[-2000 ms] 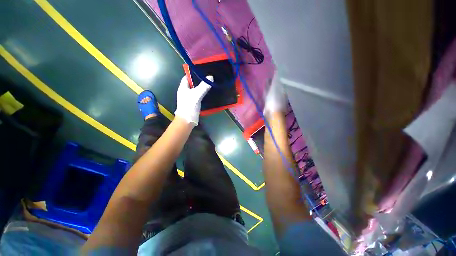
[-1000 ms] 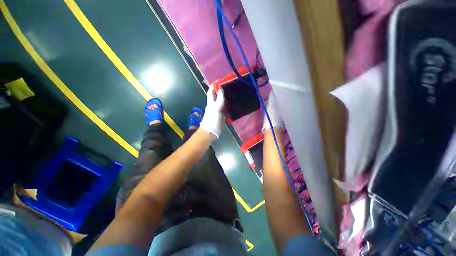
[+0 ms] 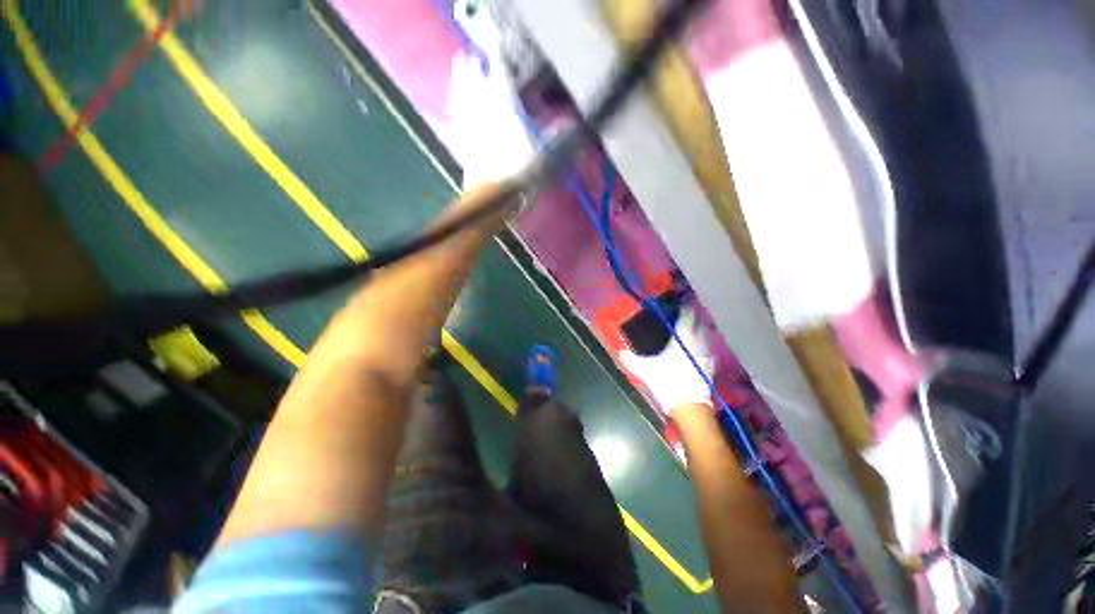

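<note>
A small dark device (image 3: 650,332) lies at an orange-red holder (image 3: 611,323) on the pink-covered shelf (image 3: 555,246). My right hand (image 3: 675,369), in a white glove, is at its near end, with glove parts on both sides of the device. It appears to grip it; the fingertips are blurred. My left hand (image 3: 486,130), also white-gloved, is farther up the shelf. It is blurred and overexposed, and whether it holds anything is hidden.
A blurred black cable (image 3: 300,286) crosses close to the camera, over my left wrist. A blue cable (image 3: 615,258) runs along the shelf and over my right hand. A grey-white panel with a wooden edge (image 3: 837,386) stands right. Dark bins are at left on the green floor (image 3: 396,192).
My left hand has left the red-rimmed device and moved up the shelf. My right hand is now lower in the picture, at a device. The view has shifted and the black cable has come in.
</note>
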